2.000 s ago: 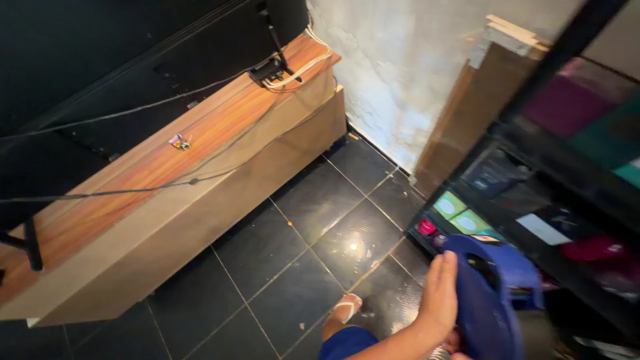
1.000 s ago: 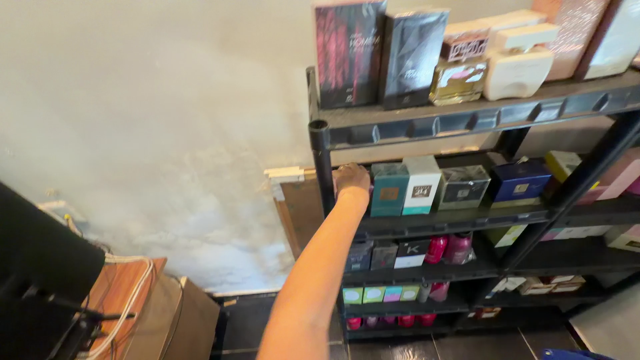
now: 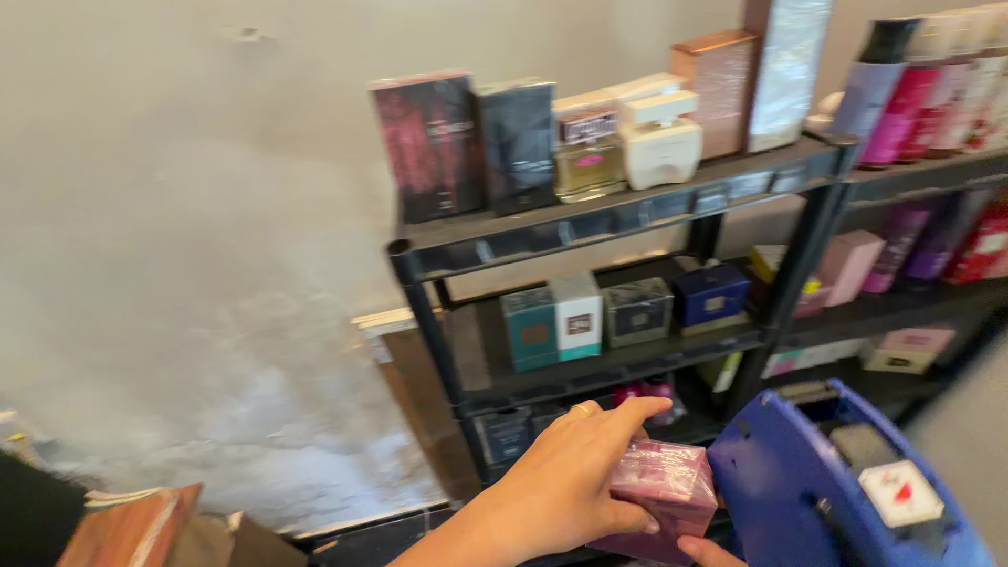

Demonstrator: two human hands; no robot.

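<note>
My left hand [image 3: 579,472], with a ring on one finger, grips a pink box in clear wrap [image 3: 665,488] between its fingers and thumb. Close against the box's right side is a blue plastic handheld price labeller [image 3: 787,472], with a white label bearing a red mark [image 3: 900,492] on it. Of my right hand [image 3: 709,554] only a little shows at the bottom edge, below the box; the labeller hides most of it.
A black plastic shelving unit [image 3: 535,252] holds boxed perfumes, among them a teal box [image 3: 529,329] and a dark blue box [image 3: 713,298]. Spray bottles [image 3: 917,102] stand at the upper right. A brown panel [image 3: 417,409] leans between shelf and wall [image 3: 197,236]. A wooden-topped piece [image 3: 130,528] is lower left.
My left hand was at the left end of the middle shelf; it has come away with the pink box and is now beside the labeller. The labeller has come further into view.
</note>
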